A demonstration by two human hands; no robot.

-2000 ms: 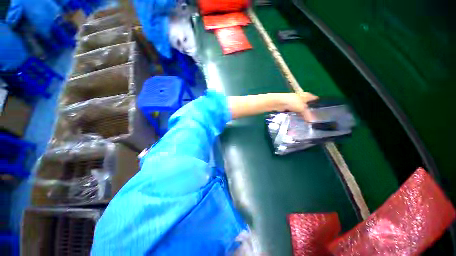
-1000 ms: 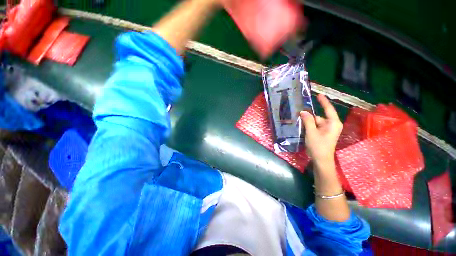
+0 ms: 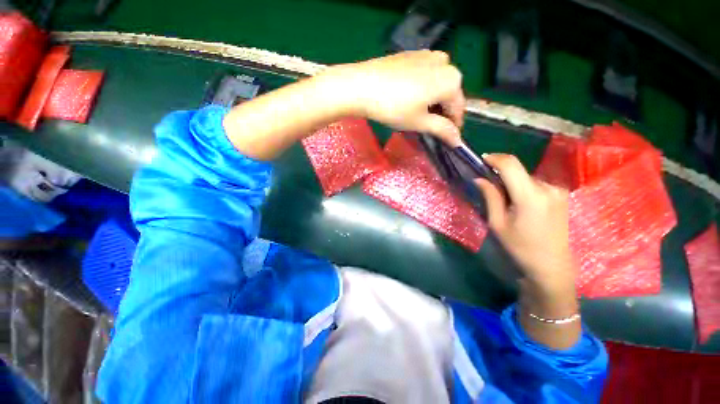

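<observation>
My left hand (image 3: pixel 418 91) and my right hand (image 3: pixel 529 217) hold a dark bagged unit (image 3: pixel 466 162) between them, tilted and seen nearly edge-on. My left fingers grip its upper end and my right thumb and fingers its lower end. Below it on the bench a red bubble bag (image 3: pixel 426 193) lies flat. A second red bubble bag (image 3: pixel 339 155) lies beside it at the left, partly under my left forearm. Parts of the unit are hidden by my fingers.
A loose pile of red bubble bags (image 3: pixel 620 221) lies right of my right hand. The green conveyor (image 3: pixel 316 31) beyond the pale edge strip (image 3: pixel 189 49) carries several units (image 3: pixel 517 59). Another unit (image 3: pixel 237 89) lies behind my left forearm. More red bags (image 3: pixel 73 95) lie far left.
My left hand has come down from over the conveyor, without the red bag, onto the unit. The unit has turned from face-up to nearly edge-on. A red bag now lies at the left.
</observation>
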